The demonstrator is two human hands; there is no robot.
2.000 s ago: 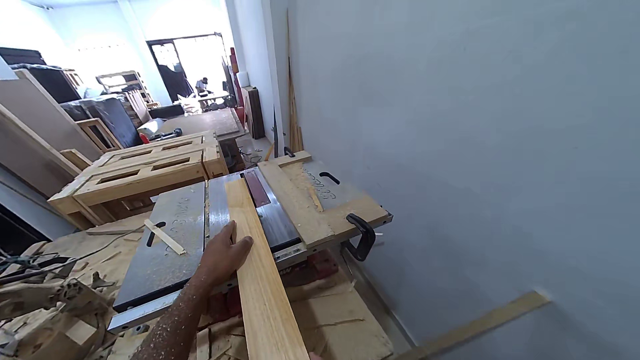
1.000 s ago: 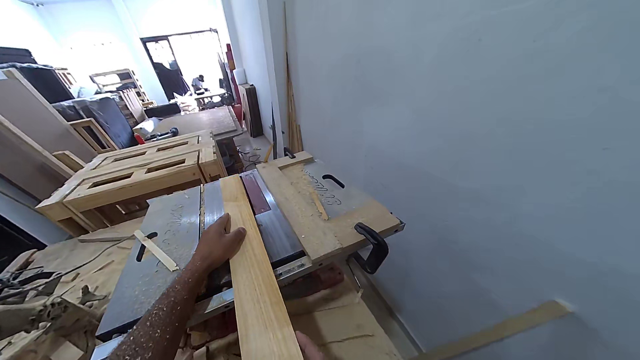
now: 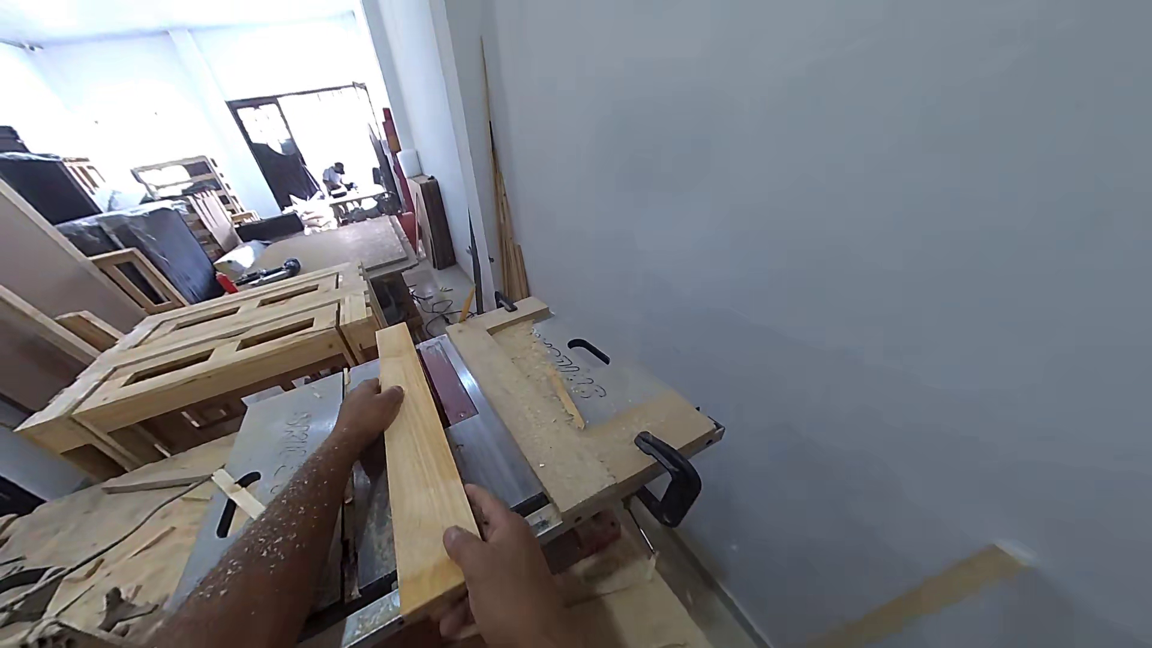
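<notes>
A long, pale wooden board (image 3: 418,468) lies lengthwise over the metal top of a table saw (image 3: 490,450). My left hand (image 3: 369,414) grips the board's left edge near its far end, thumb on the upper face. At the near end, my right hand (image 3: 504,558) holds the right edge, with the thumb on top and the fingers partly hidden beneath. Right of the board are the red throat plate (image 3: 445,382) and a wooden fence board (image 3: 531,423), held by a black clamp (image 3: 670,481). Sawdust sticks to my left forearm.
A thin offcut (image 3: 238,493) rests on the saw's left wing, and a sliver (image 3: 567,396) lies right of the fence. Wooden frames (image 3: 216,337) stand beyond the saw on the left. A wall (image 3: 810,270) rises at the right. Another person (image 3: 333,175) is far off by the doorway.
My right hand, barely visible at the bottom edge before, now shows on the board's near end. The board's whole length has come into view, with its far end in front of the wooden frames.
</notes>
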